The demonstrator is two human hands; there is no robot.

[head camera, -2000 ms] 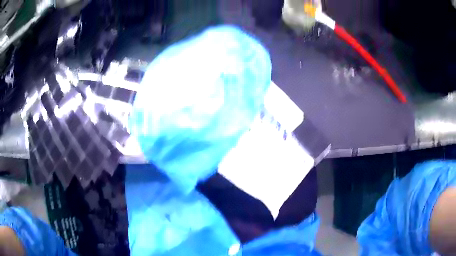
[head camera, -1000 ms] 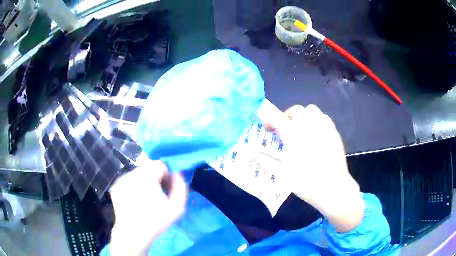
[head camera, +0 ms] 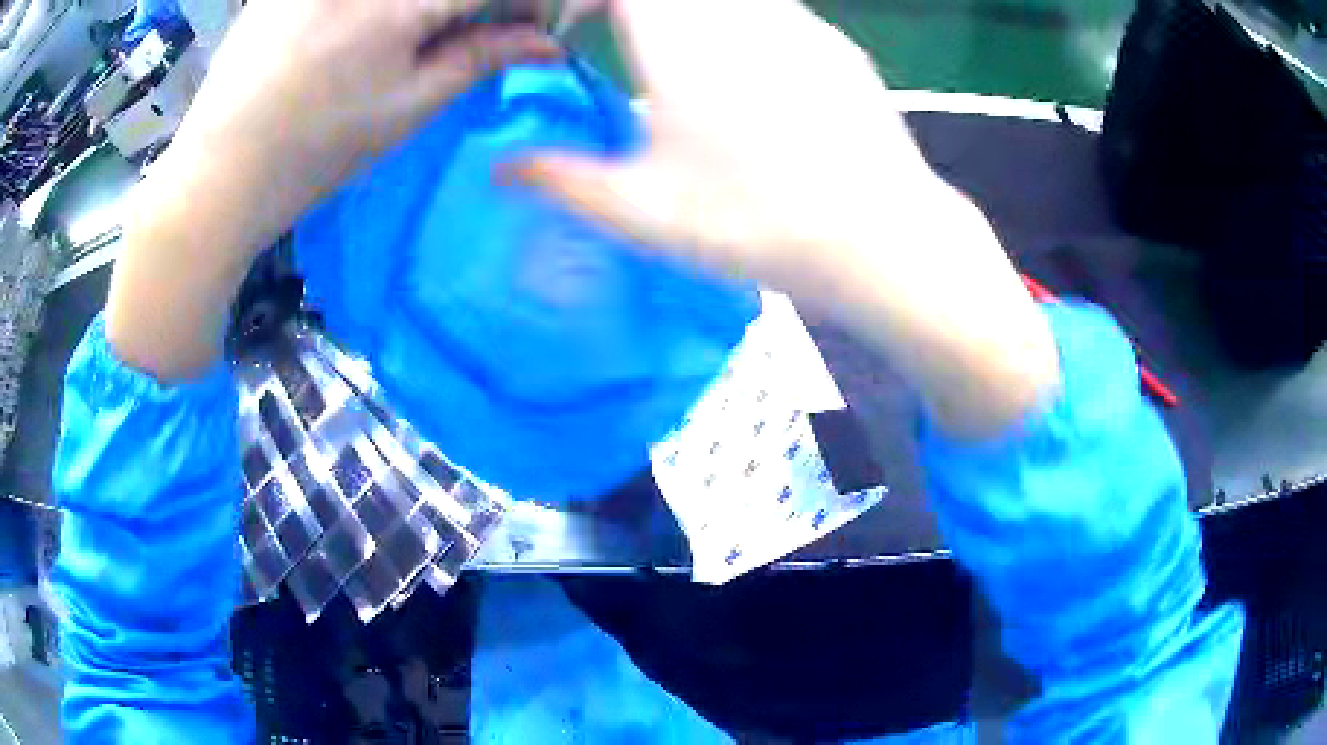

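Observation:
The light-blue cleanroom cap is held up close to the camera, above the bench edge. My left hand is at the cap's upper left edge, its fingers bent over it and blurred. My right hand is at the upper right, its thumb across the cap and its other fingertips cut off by the top of the picture. A white sheet with blue marks lies at the bench edge, right of the cap. Die-cut pad sheets fan over the edge at the left.
A black mat covers part of the bench. Tall black stacks stand at the right. A red brush handle shows partly behind my right sleeve. A dark crate is below the edge. Blue clothing shows at the far upper left.
Both hands have moved up to the cap's far side, and the cap now looks larger, its folded underside showing. The view has shifted; the small cup is no longer visible.

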